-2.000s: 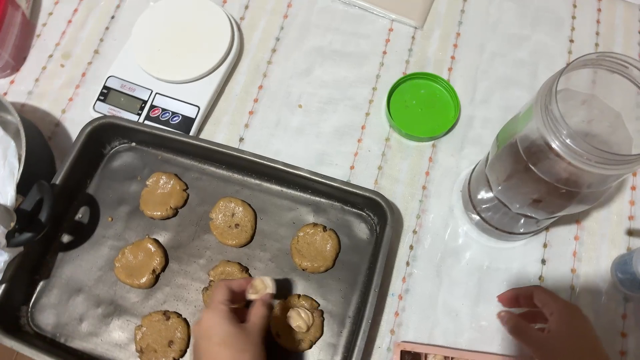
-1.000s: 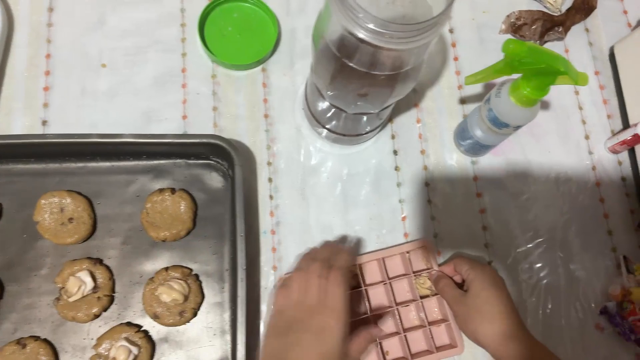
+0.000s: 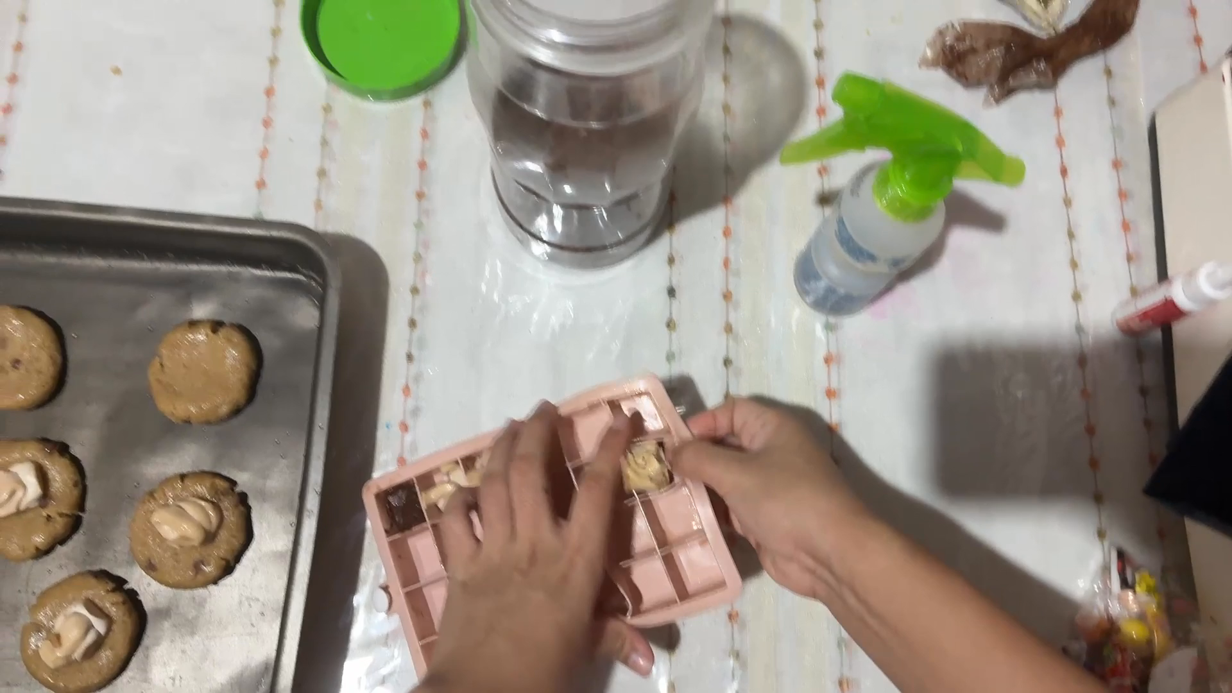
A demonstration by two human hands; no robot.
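A pink silicone mold (image 3: 674, 568) with square compartments lies tilted on the table. My left hand (image 3: 539, 539) is spread flat over its middle, fingers apart, covering several compartments. At the mold's right edge, my right hand (image 3: 760, 472) pinches the rim beside a compartment that holds a cream-coloured piece (image 3: 646, 466). A dark brown piece (image 3: 404, 507) sits in the upper left compartment, with pale pieces (image 3: 452, 484) next to it. To the left, a metal baking tray (image 3: 322, 385) bears several dough rounds; one plain round (image 3: 204, 372) lies above a round with a cream topping (image 3: 190, 527).
Behind the mold stand a clear plastic jar (image 3: 587, 144) and a spray bottle (image 3: 871, 231) with a green trigger. A green lid (image 3: 385, 43) lies left of the jar. Farther right are a brown-filled plastic bag (image 3: 1030, 48), a red-and-white tube (image 3: 1169, 298) and colourful wrapped items (image 3: 1126, 626).
The view has swung right from the tray and scale. My hands, first over the tray and the table, are now at the mold. More dough rounds bear toppings than two seconds ago.
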